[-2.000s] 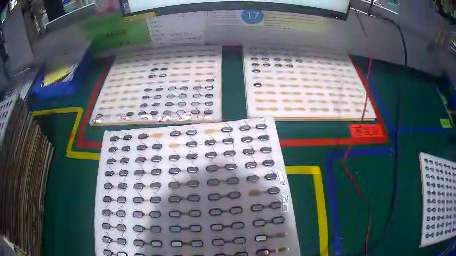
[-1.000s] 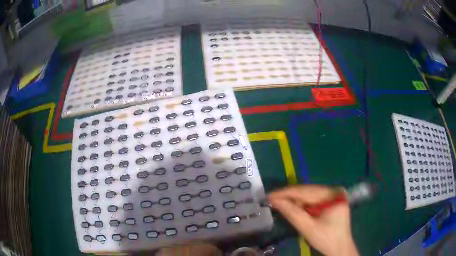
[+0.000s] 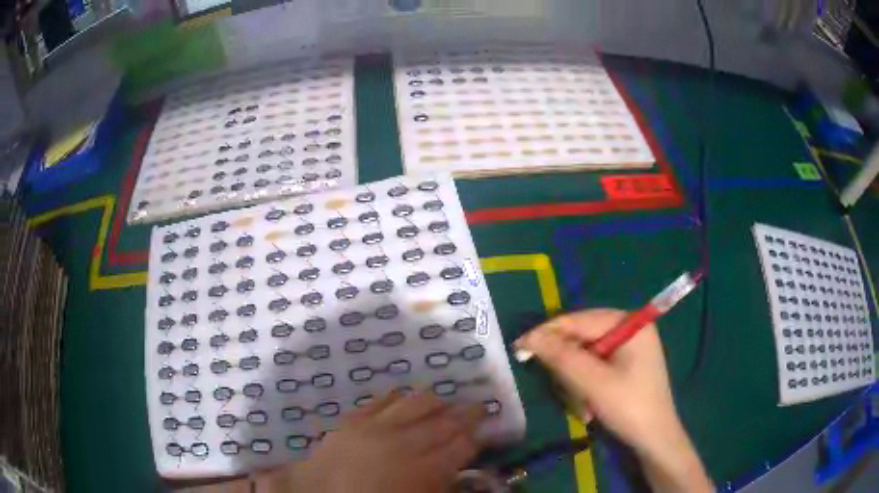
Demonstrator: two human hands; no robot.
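The white working tray (image 3: 318, 318) carries rows of dark-rimmed oval components (image 3: 384, 368). My left hand (image 3: 395, 443) lies over the tray's lower right part, fingertips beside an oval near the right edge; whether it grips one is unclear. My right hand (image 3: 602, 376) is just right of the tray and holds the red test probe (image 3: 631, 325), its clear rear end pointing up and right. A small pale thing shows at my right fingertips; I cannot tell what it is. A blurred dark and metallic fixture (image 3: 492, 477) is at the bottom edge, partly hidden.
Two rear trays (image 3: 260, 140) (image 3: 520, 125) stand behind the working tray. A red label (image 3: 636, 187) is right of them. A side tray (image 3: 819, 308) is at far right, stacked trays (image 3: 34, 356) at far left, a blue bin (image 3: 72, 149) at left rear. A dark cable (image 3: 710, 125) hangs at right.
My left hand has come over the tray's lower right part from the bottom edge. My right hand remains beside the tray; the probe is now tilted more upward.
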